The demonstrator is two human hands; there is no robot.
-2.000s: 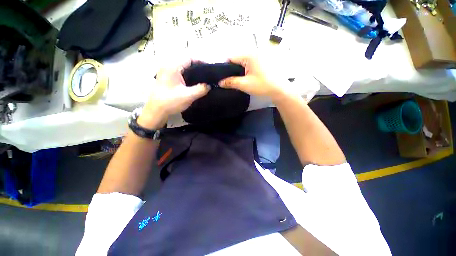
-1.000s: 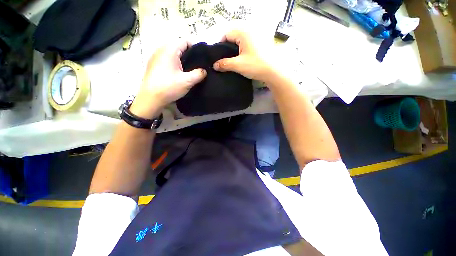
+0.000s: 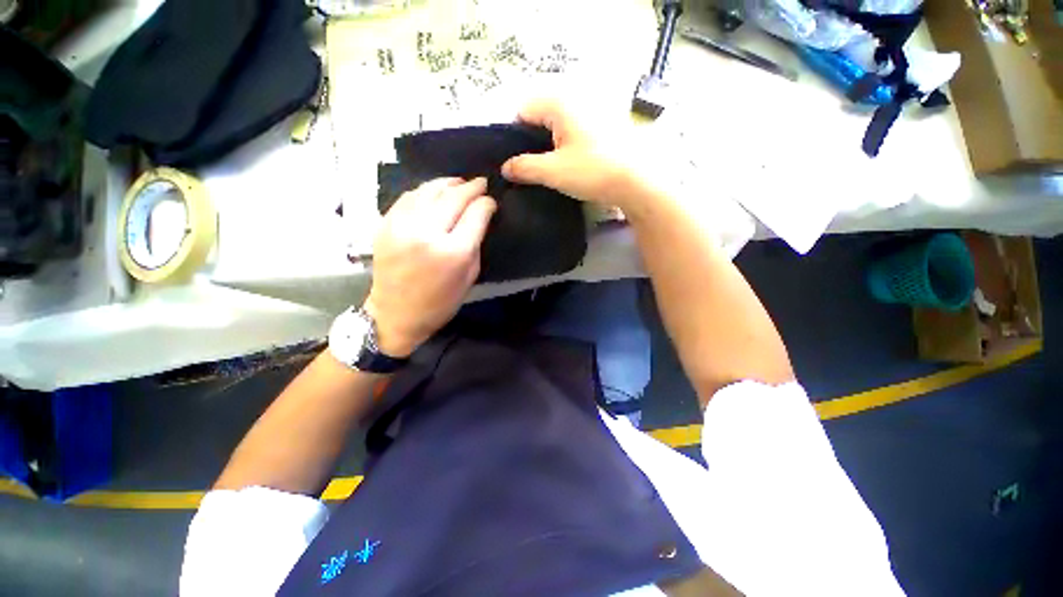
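Observation:
A black fabric panel (image 3: 530, 239) lies at the front edge of the pale work board (image 3: 356, 93), its far left edge stepped. My right hand (image 3: 577, 157) grips its far right part, thumb on top and fingers at the far edge. My left hand (image 3: 431, 251) is over the panel's left part, fingers bent and fingertips together near its middle; what lies under these fingertips is hidden. Rows of tiny dark metal ornaments (image 3: 472, 56) lie on the board beyond the panel.
A pile of black panels (image 3: 216, 76) and a tape roll (image 3: 168, 225) are at left. A small hammer (image 3: 655, 70) and a thin pointed tool (image 3: 737, 50) lie beyond my right hand. A plastic bag (image 3: 804, 26) and a cardboard box (image 3: 985, 105) are at upper right.
My left hand has left the panel's far left edge and turned, now with fingertips on its middle. The panel's far edge, folded up before, now lies flatter. My right hand keeps its hold.

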